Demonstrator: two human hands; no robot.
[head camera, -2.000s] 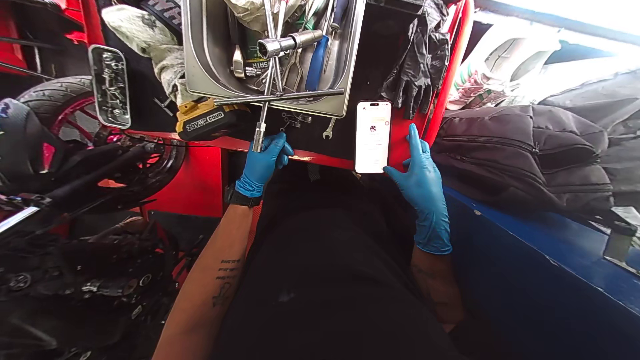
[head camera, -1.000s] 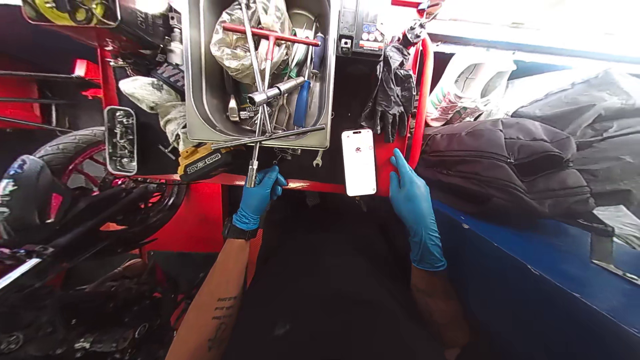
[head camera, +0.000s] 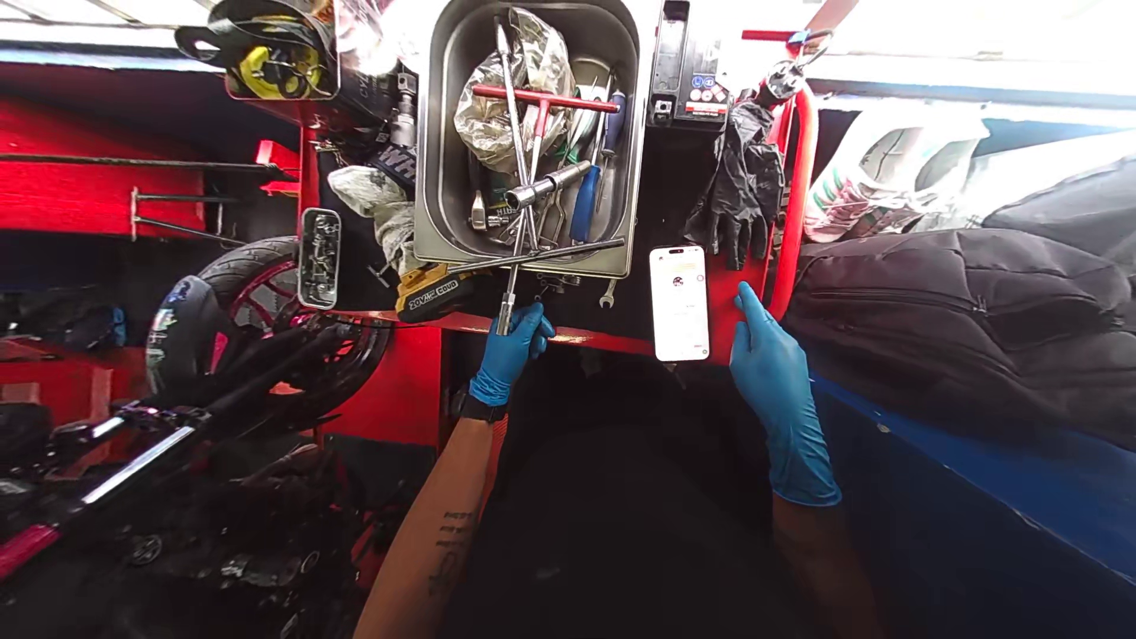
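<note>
My left hand (head camera: 510, 355), in a blue glove, is at the red front edge of the bench, by the socket end of a long metal T-handle wrench (head camera: 508, 306) that leans out of a steel pan (head camera: 424, 204). Whether the fingers grip the wrench is unclear. Inside the pan lie a red T-handle (head camera: 546, 100), a crumpled clear plastic bag (head camera: 497, 111), and blue-handled tools. A lit smartphone (head camera: 680, 303) lies over the bench edge. My right hand (head camera: 770, 364), also gloved, is just right of the phone, apart from it, fingers extended and holding nothing.
A yellow and black power tool (head camera: 435, 291), a metal tray of small parts (head camera: 319, 259) and an open-end wrench (head camera: 609, 294) lie on the bench. Black gloves (head camera: 741, 182) hang beside a battery (head camera: 692, 71). A black bag (head camera: 967, 328) is on the right, a motorcycle wheel (head camera: 257, 302) on the left.
The view has shifted, showing more of the bench's far side. Both hands remain near the same things, the left by the wrench, the right beside the phone.
</note>
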